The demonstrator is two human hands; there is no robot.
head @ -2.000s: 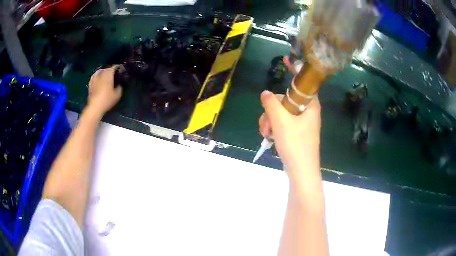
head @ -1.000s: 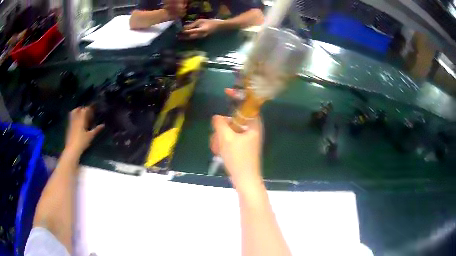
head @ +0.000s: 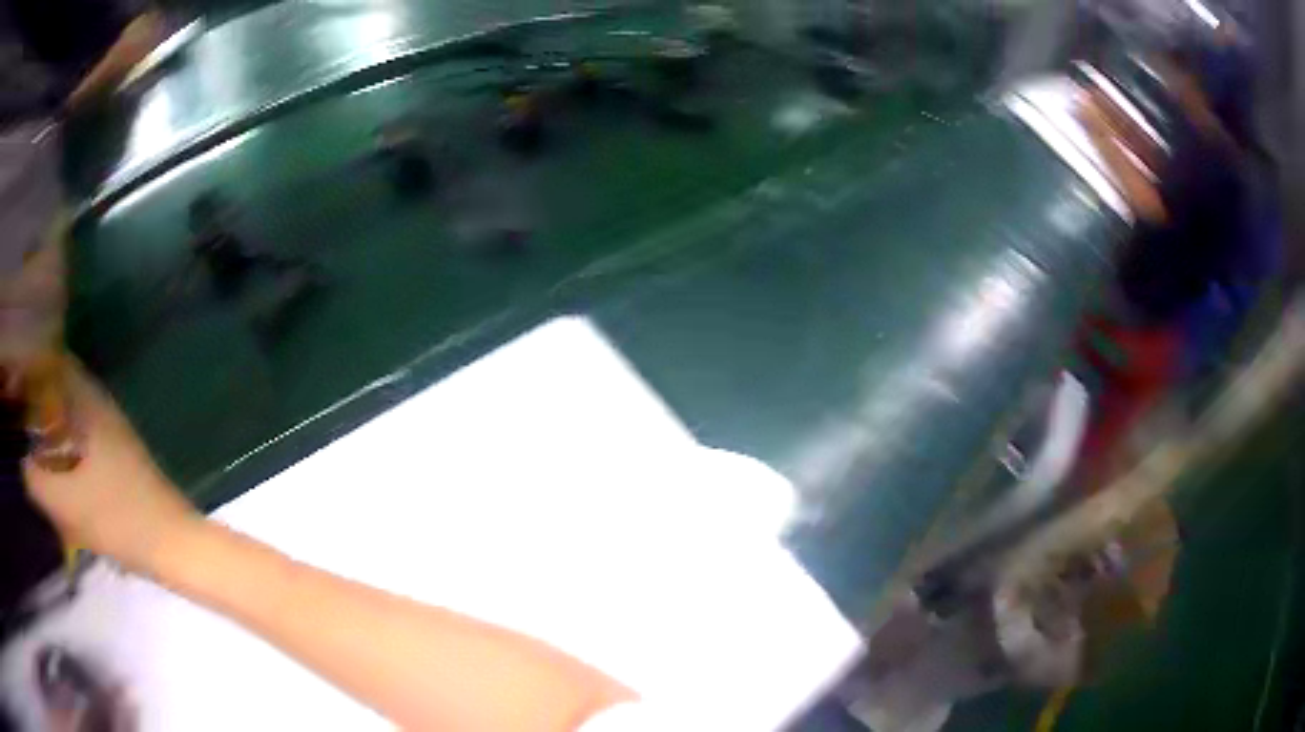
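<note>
The picture is blurred. My right hand (head: pixel 108 479) is at the left edge, closed around the amber part of the glue dispensing gun (head: pixel 55 408). The gun's cloudy rear rises along the left edge, and its nozzle cannot be made out. My right forearm crosses the white work sheet (head: pixel 530 501). My left hand is not in view. A dark blurred thing (head: pixel 69 684) lies on the sheet at the lower left; I cannot tell what it is.
Blurred dark adapters (head: pixel 222 243) lie on the green conveyor belt (head: pixel 573 215) beyond the sheet. A person (head: pixel 1181 215) is at the right, with another person's arm (head: pixel 122 57) at the top left. A brown and whitish jumble (head: pixel 1073 615) is at the lower right.
The view has swung right. My left hand, the blue basket and the striped bar have left the picture. My right hand with the gun now shows at the left edge.
</note>
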